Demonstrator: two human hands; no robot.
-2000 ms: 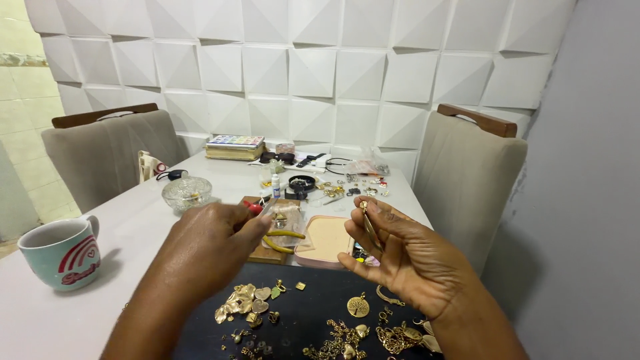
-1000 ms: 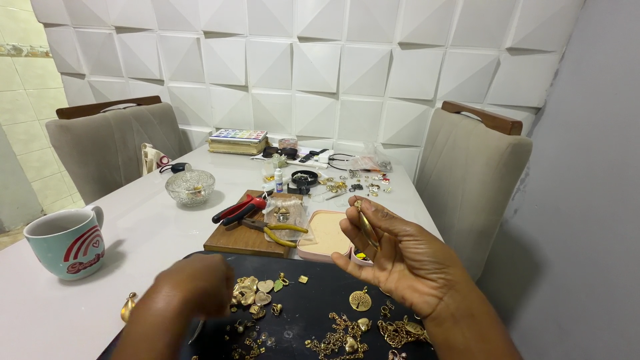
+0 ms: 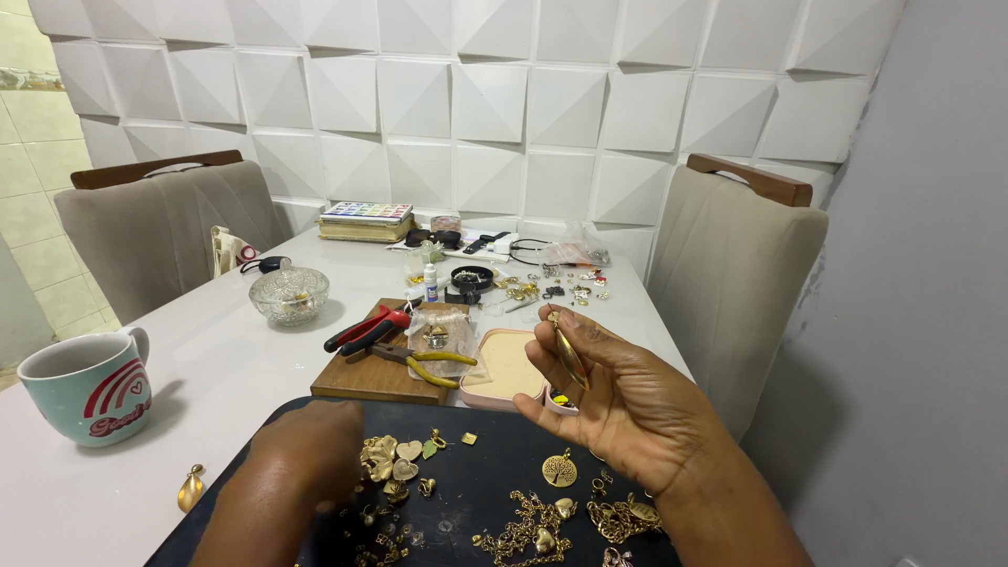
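Observation:
My right hand (image 3: 622, 394) is raised over the right part of a black tray (image 3: 465, 457), its thumb and fingers pinching a long gold teardrop earring (image 3: 571, 358). Over the tray's left part is my left hand (image 3: 315, 449), back of the hand up; its fingertips are hidden, so whether it holds anything does not show. Beside it lie gold leaf and heart pieces (image 3: 383, 457). A round tree pendant (image 3: 559, 470), gold chains with heart charms (image 3: 524, 531) and a chain bundle (image 3: 622, 518) lie farther right. A similar gold drop earring (image 3: 190, 490) rests on the white table left of the tray.
Behind the tray, a wooden board (image 3: 354, 374) bears red-black pliers (image 3: 370, 329), yellow-handled pliers (image 3: 417, 358) and a small sheer pouch (image 3: 441, 335). A pink case (image 3: 504, 370) adjoins it. A mug (image 3: 87, 386) and a glass bowl (image 3: 289, 295) stand at left; books (image 3: 365, 224) lie at the back.
My left hand has moved from near my right hand down to the tray's left part, uncovering the pliers on the board. My right hand still holds the earring up.

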